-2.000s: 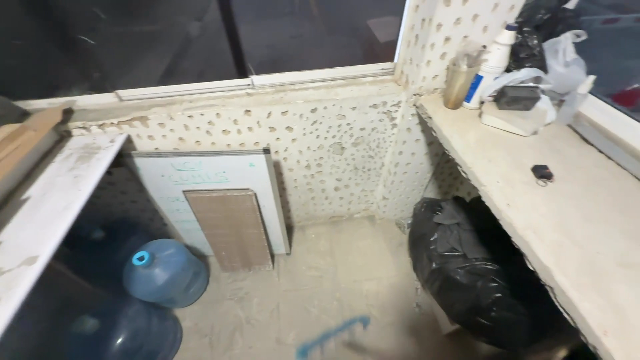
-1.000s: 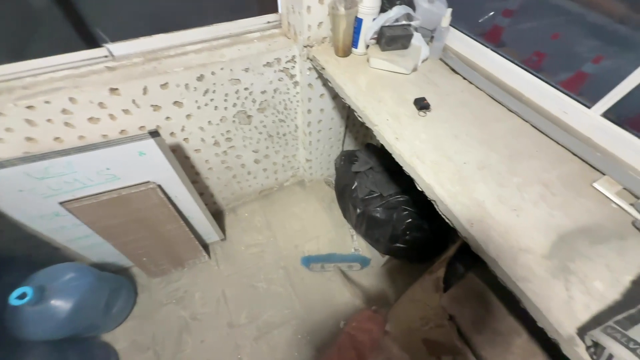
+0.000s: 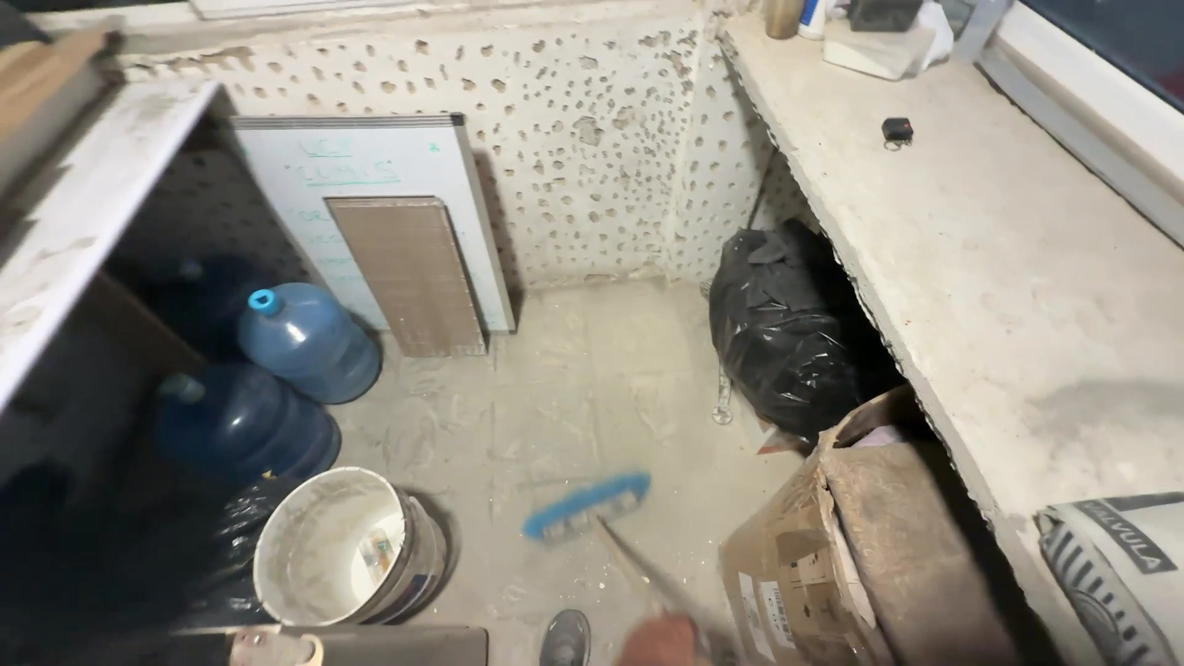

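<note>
A push broom with blue bristles (image 3: 588,506) lies against the dusty floor in the middle of the head view, slightly blurred. Its thin handle runs down and right to the bottom edge. There one blurred hand, most likely my right hand (image 3: 659,640), is at the handle and seems closed around it; the frame edge cuts it off. My left hand does not show. The toe of a dark shoe (image 3: 565,638) is just left of that hand.
At left stand a white-rimmed bucket (image 3: 277,518) and blue water jugs (image 3: 310,342). A whiteboard (image 3: 481,231) with a brown panel (image 3: 416,277) leans on the far wall. To the right are a black garbage bag (image 3: 777,324), a cardboard box (image 3: 786,555) and a concrete ledge (image 3: 999,277).
The blue broom head has changed its angle on the floor. The view has swung right, then back left and downward, bringing the bucket and shoe into sight.
</note>
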